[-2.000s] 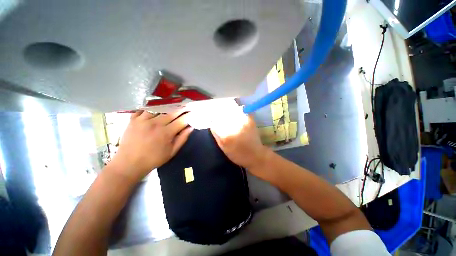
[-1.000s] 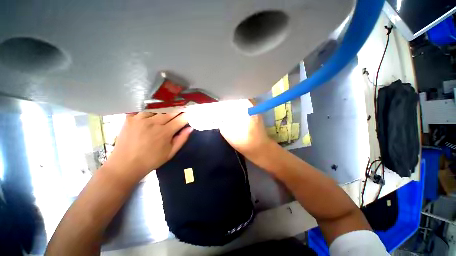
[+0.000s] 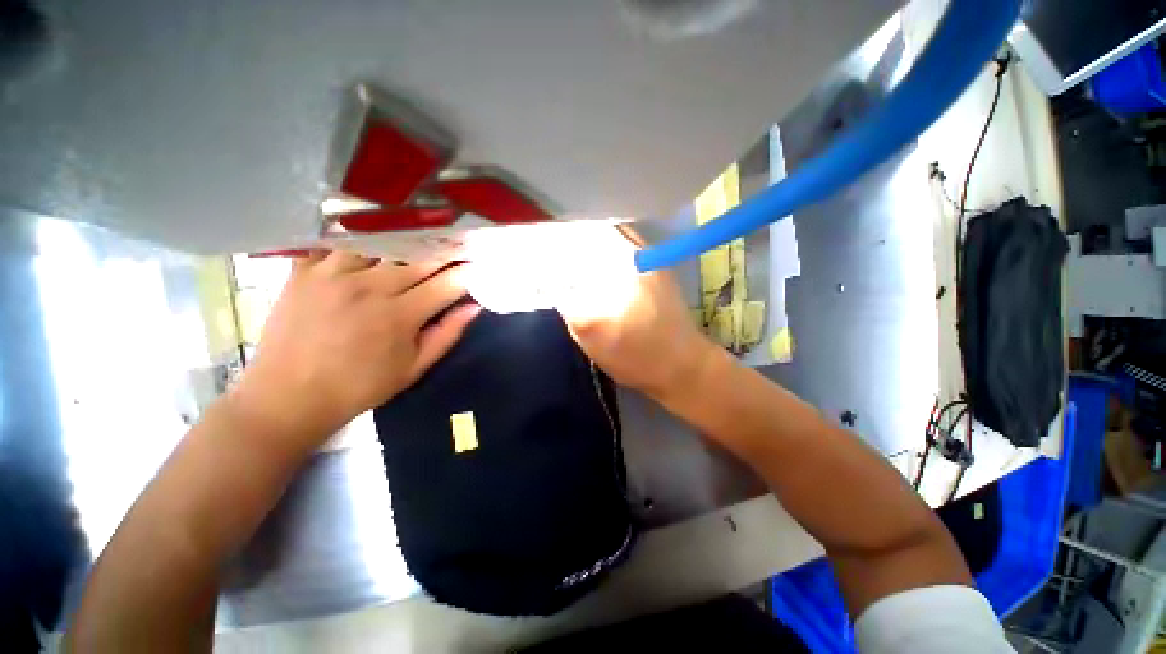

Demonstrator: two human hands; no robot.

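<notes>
A black bag panel (image 3: 512,473) lies on the metal bed plate in front of me, its rounded end toward me. A small pale sticker (image 3: 464,432) is on it, and a pale toothed zipper line runs along its right edge. My left hand (image 3: 352,319) lies flat at the panel's upper left, fingers spread a little and thumb on its edge. My right hand (image 3: 639,326) is at the upper right edge; glare and the machine head hide its fingertips, so its grip is unclear. The panel's far end is hidden under the white machine head (image 3: 537,102).
A blue air hose (image 3: 831,179) curves down from the head. Yellow tape (image 3: 722,256) borders the clamp plate behind my right hand. At right lie a black bag piece (image 3: 1014,319), a thin cable (image 3: 978,153) and a dark screen (image 3: 1100,32). A blue crate (image 3: 1042,511) stands below the table edge.
The machine head looms larger and its red logo has shifted left in view. The panel and both hands appear slightly further left and higher. Both hands keep about the same pose on the panel.
</notes>
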